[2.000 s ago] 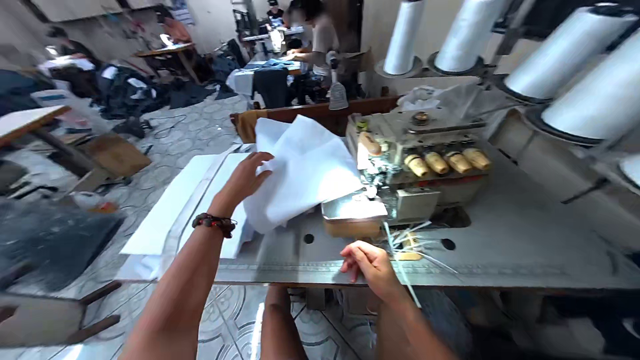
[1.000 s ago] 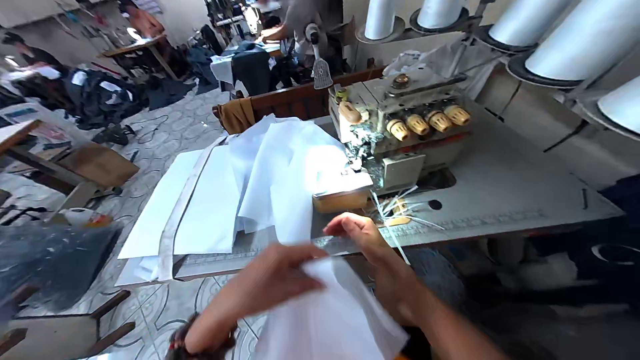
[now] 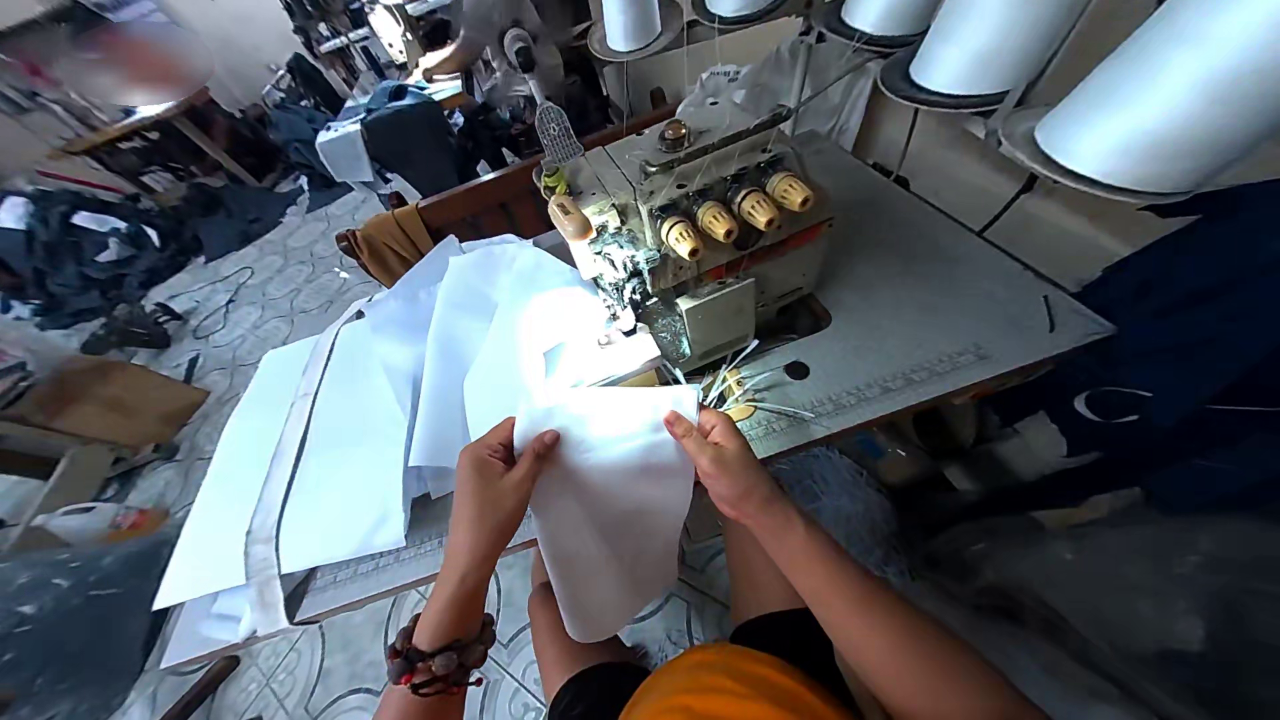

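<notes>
A white fabric piece [image 3: 610, 500] hangs between my hands over the table's front edge, its upper edge level. My left hand [image 3: 500, 470] pinches its upper left side, thumb on top. At the upper right corner, my right hand [image 3: 725, 455] grips it between thumb and fingers. Just beyond stands an overlock sewing machine [image 3: 700, 230], its lamp lighting the needle area. Several beige tension knobs [image 3: 717, 220] line its front. More white fabric [image 3: 480, 330] lies left of the machine, with a pale strip [image 3: 290, 470] across it. White thread or trimming ends [image 3: 745, 390] fan out beside my right hand.
Large white thread cones [image 3: 1130, 90] stand on a rack at the upper right. Brown cloth [image 3: 388, 245] hangs over a wooden rail behind the table. A printed ruler scale [image 3: 880, 385] runs along the front edge. Dark garments [image 3: 1180, 330] are at the right; a cardboard box [image 3: 110, 400] is at the left.
Two seconds ago my left hand was on the fabric pile and my right hand was near the table edge. Now both hold one white piece in front of the machine.
</notes>
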